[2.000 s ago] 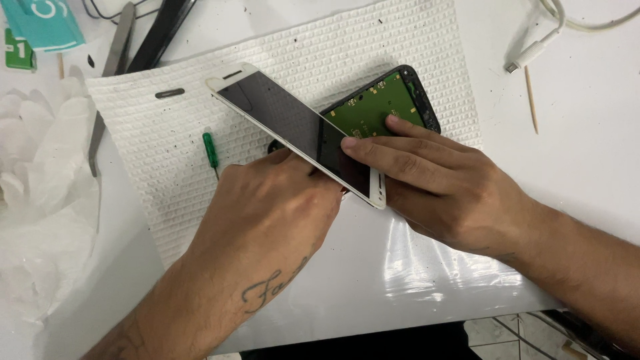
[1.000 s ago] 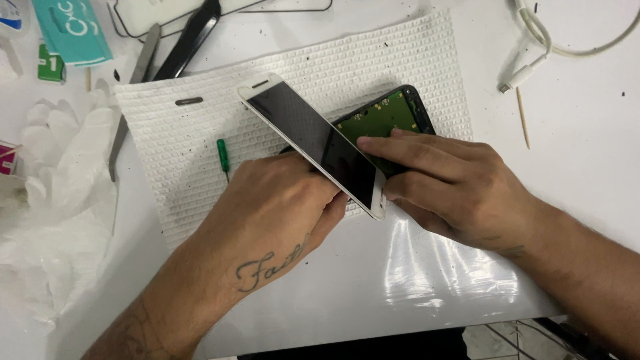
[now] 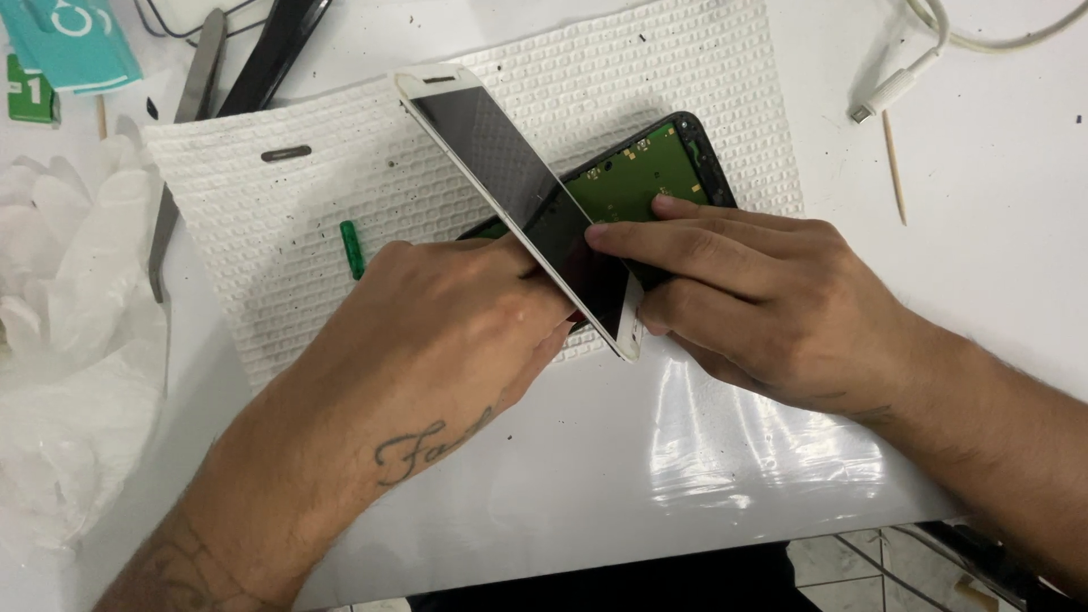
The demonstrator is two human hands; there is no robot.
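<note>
A white-framed phone screen assembly [image 3: 527,204] is tilted over an opened phone body with a green circuit board [image 3: 637,178], on a white textured cloth [image 3: 340,178]. My left hand [image 3: 459,314] reaches under the screen, its fingertips hidden behind it; what they grip cannot be told. My right hand [image 3: 756,289] touches the lower end of the screen, index fingertip on the glass, another finger over the board. A green screwdriver handle [image 3: 352,249] lies left of the phone, its lower part hidden by my left hand.
Metal tweezers [image 3: 200,76] and a black tool [image 3: 276,55] lie at the upper left, near a teal packet [image 3: 72,42]. White gloves [image 3: 85,340] lie at the left. A toothpick [image 3: 894,170] and a white cable's connector [image 3: 888,92] are at the upper right. The table edge [image 3: 595,578] runs along the bottom.
Both hands and the tilted screen keep nearly the same arrangement. The view has shifted slightly.
</note>
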